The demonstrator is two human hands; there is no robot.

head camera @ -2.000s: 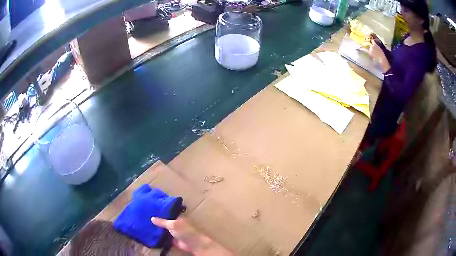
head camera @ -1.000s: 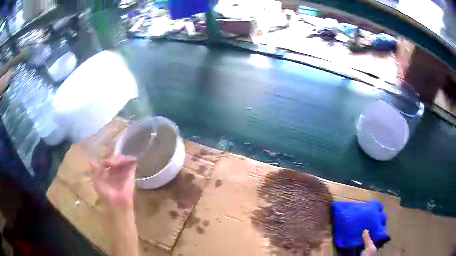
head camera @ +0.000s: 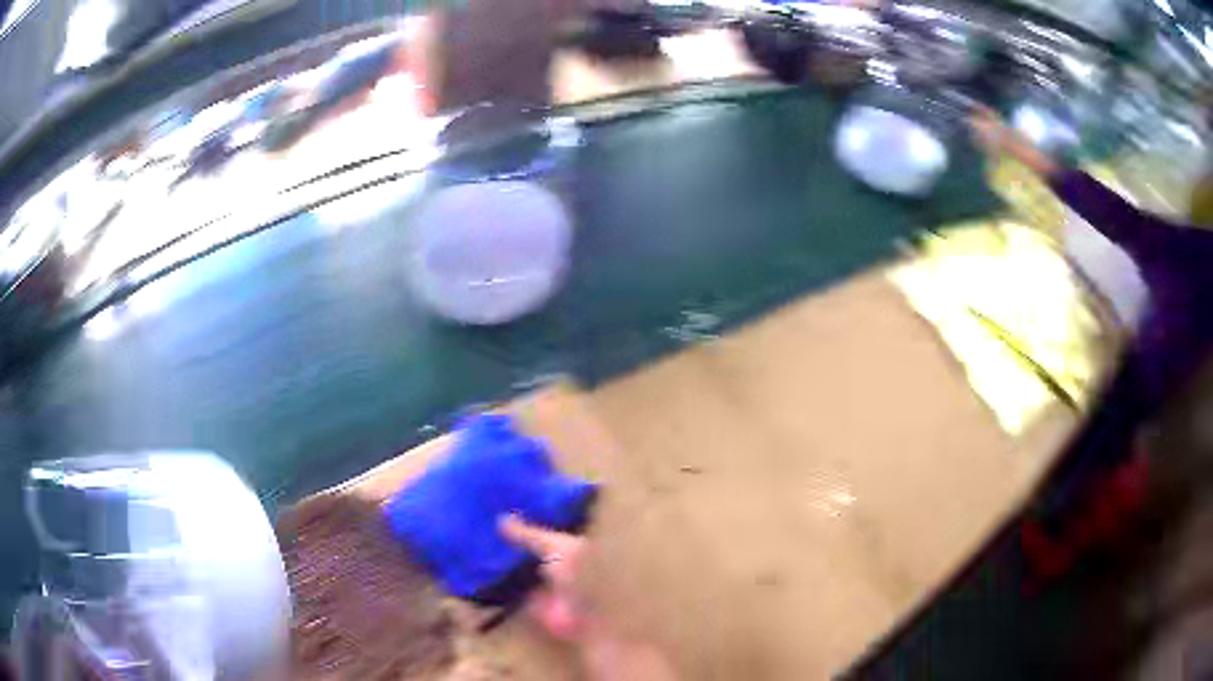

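The view is blurred. My right hand [head camera: 565, 585] holds the folded blue cloth [head camera: 479, 506] with black edging, thumb on top, low over the cardboard sheet [head camera: 745, 492]. A clear container with a white base [head camera: 246, 565] is tilted on its side at the lower left edge, partly cut off. My left hand is not in view, so whether it holds this container does not show.
A dark wet patch [head camera: 353, 585] lies beside the cloth. Clear-and-white containers [head camera: 492, 253] [head camera: 891, 149] stand on the green belt [head camera: 306, 359]. Yellow sheets [head camera: 1004, 319] lie at the right. A person in a purple sleeve [head camera: 1131, 240] is at the far right.
The view has swung right. The white bowl and my left hand have left the picture. The tilted container now shows at the lower left. The blue cloth remains in my right hand.
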